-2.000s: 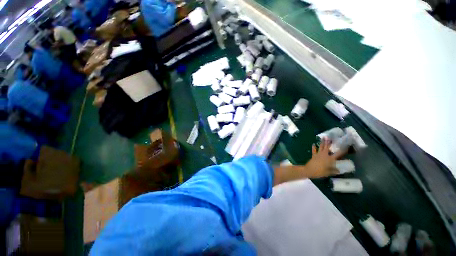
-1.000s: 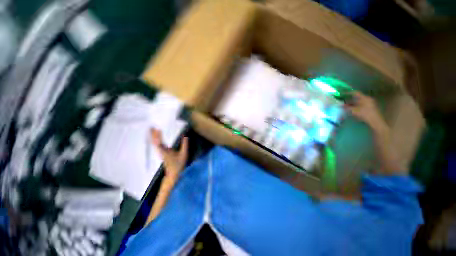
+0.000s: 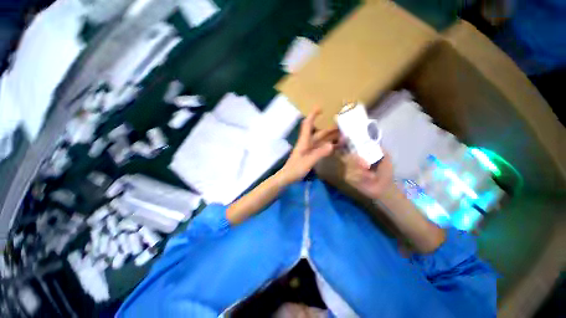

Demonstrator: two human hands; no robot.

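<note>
My right hand (image 3: 372,177) holds a white cylindrical unit (image 3: 358,131) by its lower end, tilted, in front of the carton's near flap. The unit has a round ring-shaped part on its right side and a dark lower end. My left hand (image 3: 305,149) is just left of the unit, fingers spread, fingertips close to its side; blur hides whether they touch it. No item shows in my left hand. Inside the open brown carton (image 3: 360,56), white units (image 3: 456,180) stand packed, several glowing cyan and green, with a pale white area (image 3: 403,133) beside them.
White paper sheets (image 3: 214,149) lie on the green bench left of the carton. Loose white units (image 3: 118,239) are heaped at the lower left beside a row of long white pieces (image 3: 152,202). More white parts are scattered farther up. A blue-clothed person (image 3: 540,31) shows at the upper right.
My left hand has left the paper sheets and come beside the unit. My right hand has come from the lit units to the front of me and now holds a unit. The view has shifted.
</note>
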